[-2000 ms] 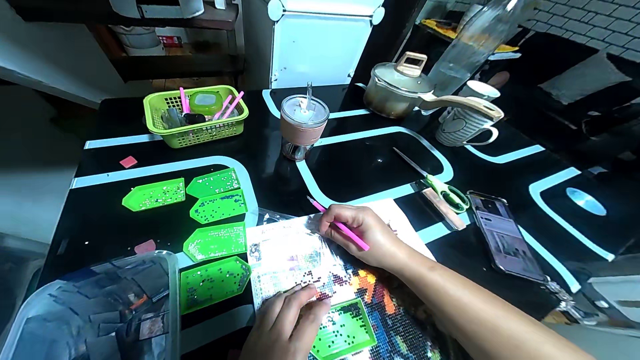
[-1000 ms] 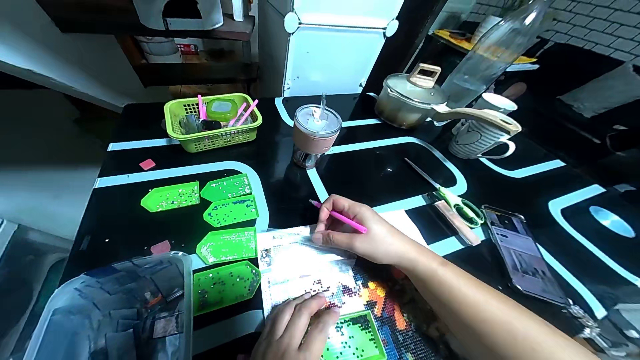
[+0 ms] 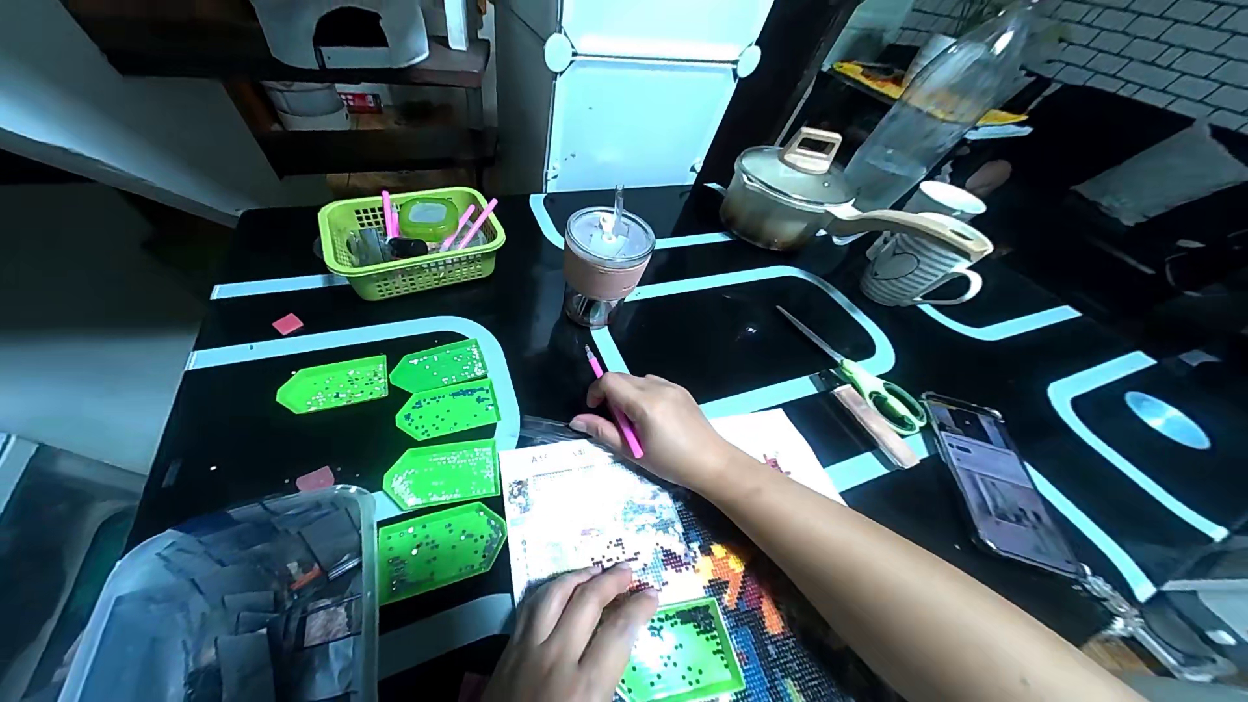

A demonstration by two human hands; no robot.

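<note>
My right hand [image 3: 658, 429] holds a pink diamond-painting pen [image 3: 616, 405] between thumb and fingers, its tip pointing up and left above the top of the canvas. The diamond-painting canvas [image 3: 575, 502] lies at the table's near edge, partly covered with coloured beads. My left hand [image 3: 580, 634] rests on its lower part, fingers spread a little, against the left side of a green bead tray [image 3: 687, 653] with dark beads in it. Whether the left fingertips hold anything is hidden. Several green bead trays [image 3: 444, 476] with beads lie left of the canvas.
A clear plastic tub [image 3: 366, 585] of small packets stands at near left. Farther back are a green basket [image 3: 419, 283] and a lidded cup [image 3: 609, 263]. A saucepan [image 3: 780, 200], a striped mug [image 3: 912, 268], green-handled scissors [image 3: 882, 395] and a phone [image 3: 1004, 487] are on the right.
My right hand has shifted with the pen, whose tip now points more steeply away from me. My left hand remains beside the green tray on the canvas.
</note>
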